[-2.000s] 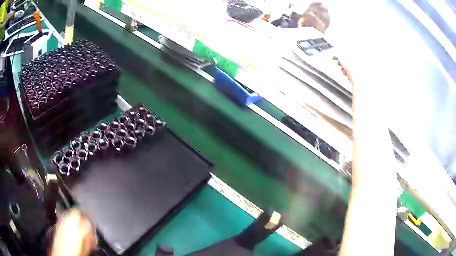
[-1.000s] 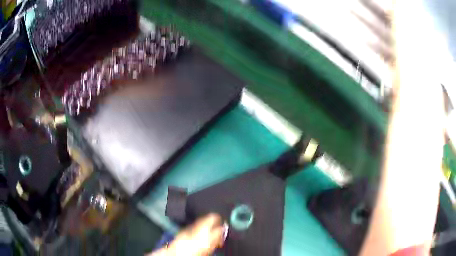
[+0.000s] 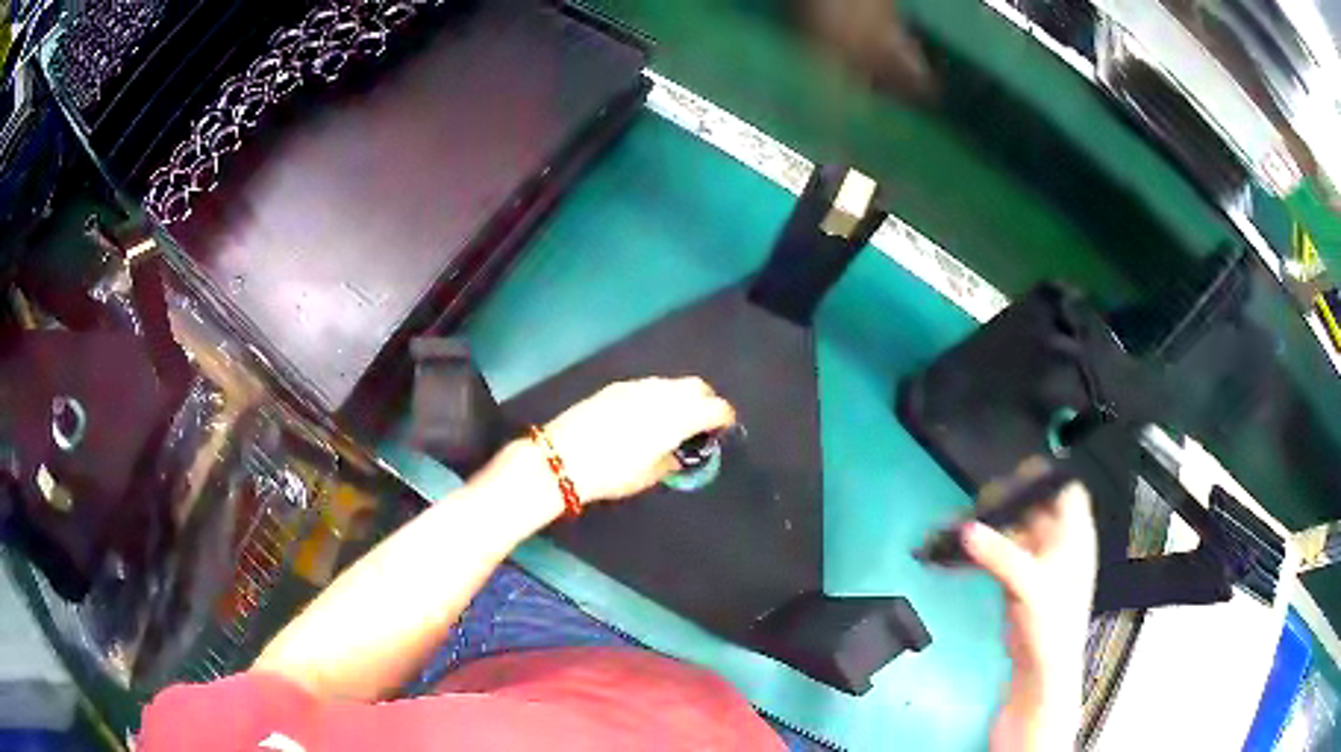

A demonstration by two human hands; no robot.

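Note:
A broad black plate [image 3: 735,544] lies on the teal mat in front of me, with a pale teal ring [image 3: 693,467] near its middle and wide black end pads at three corners. My left hand [image 3: 647,431] reaches over the plate and holds a small dark shiny round part [image 3: 694,450] in its fingertips, at the ring. My right hand [image 3: 1041,551], at the right of the plate, holds a short black bar [image 3: 1007,507], slightly blurred. A second black unit [image 3: 1000,382] with a teal ring lies at the right, partly behind the bar.
A shiny black tray [image 3: 427,162] with a row of ring parts [image 3: 265,88] lies upper left. A dark green conveyor belt [image 3: 1015,191] runs along the far side. Another black plate [image 3: 88,441] and crinkled plastic are at left. A white sheet [image 3: 1199,661] and blue bin [image 3: 1282,683] are at right.
The view has tilted down towards the bench. My left hand has moved onto the plate's ring with the round part. My right hand has come down from the shelf and now shows holding the bar.

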